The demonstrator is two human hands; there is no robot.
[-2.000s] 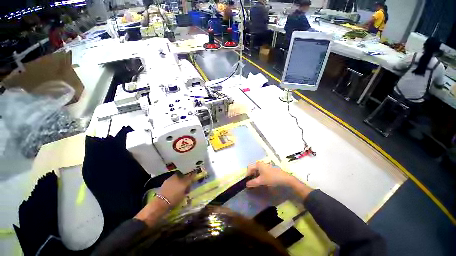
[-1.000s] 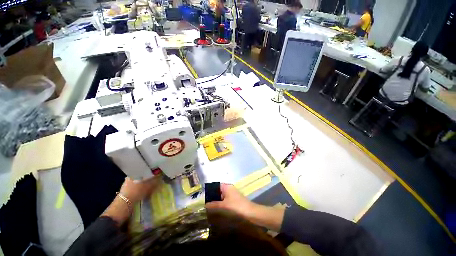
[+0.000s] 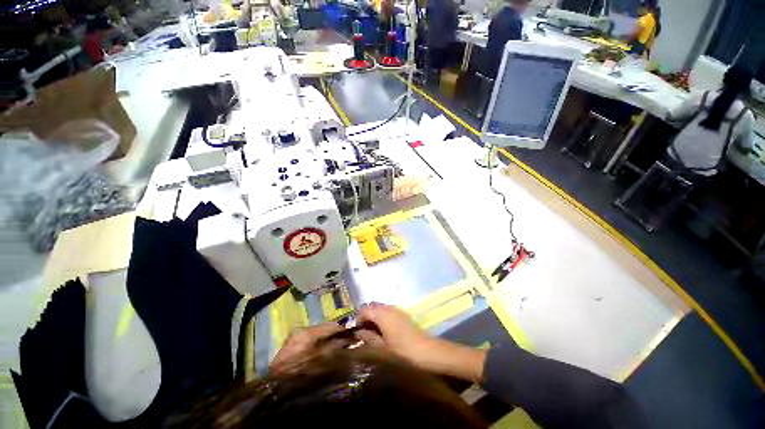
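My left hand (image 3: 309,345) and my right hand (image 3: 392,332) meet just in front of the sewing machine head (image 3: 289,209). Their fingers pinch a small dark fabric piece (image 3: 352,328) between them; most of it is hidden by the fingers. Hair at the bottom edge covers part of my left hand and its wrist. The needle area (image 3: 335,300) with a yellow part shows just beyond my fingers. A stack of black cut pieces (image 3: 180,293) lies left of the machine, with a strip of black reaching towards the head. A second black stack (image 3: 54,352) lies further left.
A yellow block (image 3: 382,245) and a grey-blue plate (image 3: 432,251) lie right of the head. Red-handled snips (image 3: 513,261) lie on the table. A screen (image 3: 530,96) stands behind them. A plastic bag (image 3: 63,184) and cardboard (image 3: 84,109) are at left. A seated person (image 3: 713,130) is at right.
My left hand has moved right, from beside the head to my right hand. The black piece my right hand held up is now between both hands. The view has shifted slightly.
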